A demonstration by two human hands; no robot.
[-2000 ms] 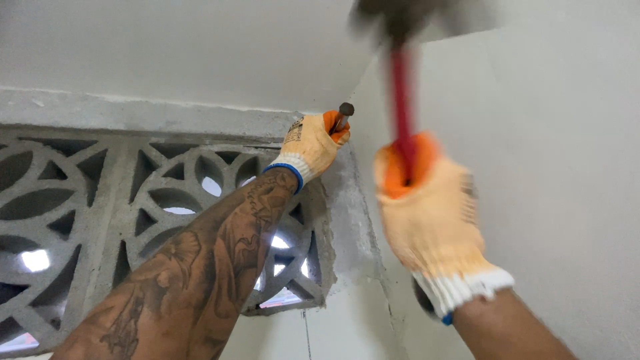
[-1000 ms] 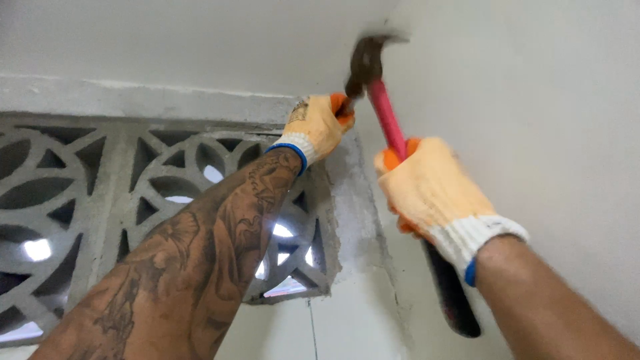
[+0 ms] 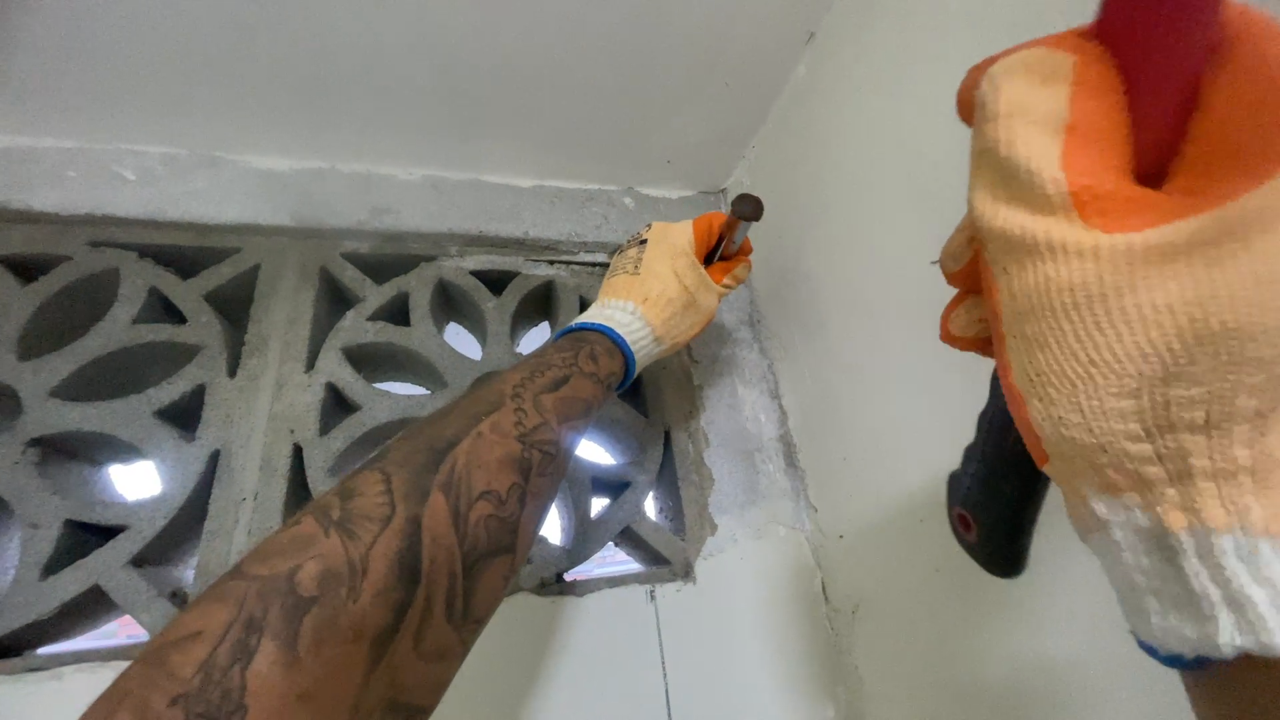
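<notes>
My left hand (image 3: 675, 280), in a cream knit glove with orange coating, grips a metal chisel or punch (image 3: 740, 225) near the upper wall corner. The tool's rounded, dark struck end sticks out of the fist; its tip is hidden by the glove. Close to the camera at the right, my right hand (image 3: 1140, 290), gloved alike, is closed round the red and black handle of a hammer (image 3: 1000, 480). The hammer's head is out of view above. A wide gap separates the two hands.
Concrete ventilation blocks (image 3: 265, 400) with petal-shaped openings fill the left, behind my left forearm. A rough grey mortar strip (image 3: 745, 430) borders them. The ceiling (image 3: 400, 80) is close above, and a pale side wall (image 3: 880, 400) stands at the right.
One second ago the hammer head was at the chisel or punch; now my right hand has drawn back from it, up and to the right. My left hand keeps its grip near the corner.
</notes>
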